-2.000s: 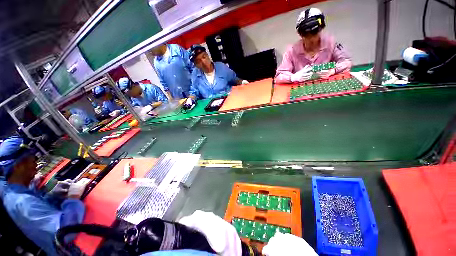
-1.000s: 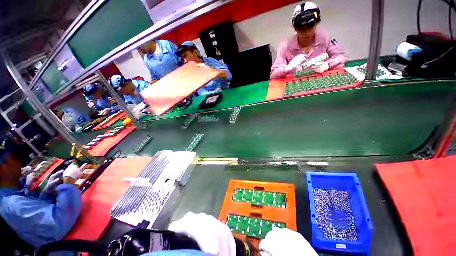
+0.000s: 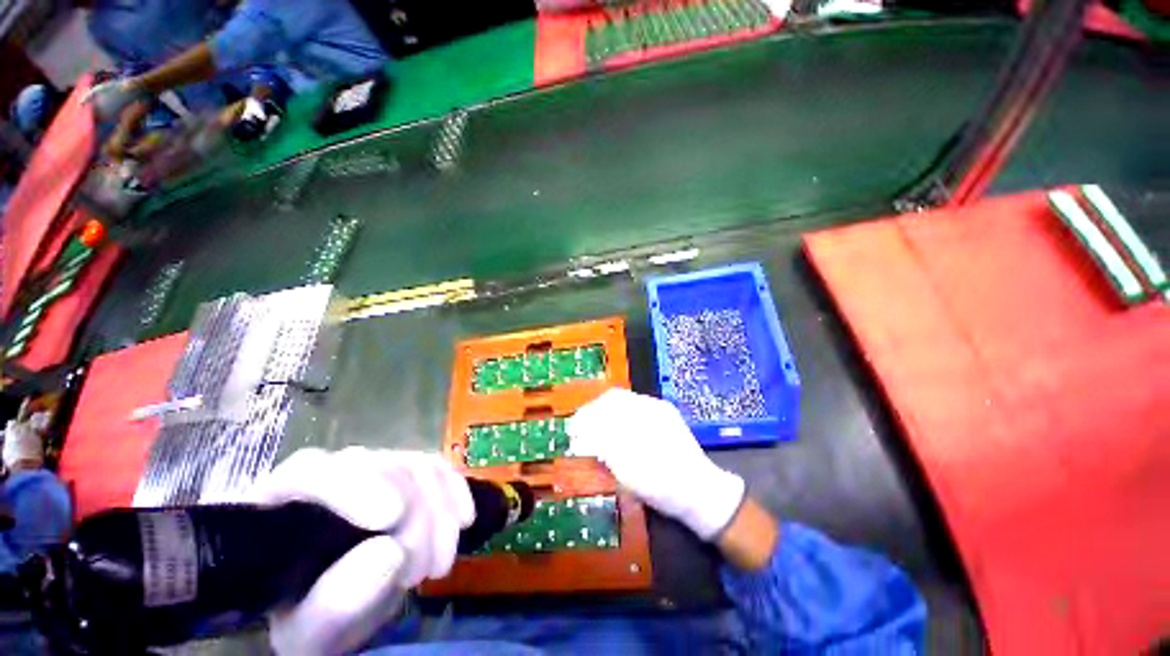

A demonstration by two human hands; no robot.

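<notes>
An orange fixture (image 3: 549,479) lies in front of me with three green circuit boards (image 3: 539,368) in its slots. My left hand (image 3: 372,519), in a white glove, grips a black electric screwdriver (image 3: 244,557). Its yellow-banded tip end is over the lowest board, and the exact contact is hidden. My right hand (image 3: 661,455), gloved in white, rests over the right part of the middle board with its fingertips together and pointing left. Whether it pinches a screw cannot be seen. A blue bin (image 3: 783,385) of small silvery screws (image 3: 712,365) stands right of the fixture.
Silver ribbed parts (image 3: 231,391) are piled at left on a red mat (image 3: 122,410). A large red mat (image 3: 949,385) at right bears green pieces with white strips (image 3: 1110,244). Loose boards (image 3: 334,250) lie on the green belt (image 3: 577,167). People in blue work across it.
The view has tilted down, showing the whole fixture, the bin and the right mat. My right hand shows fully and is over the middle board. The screwdriver tip end is over the lowest board.
</notes>
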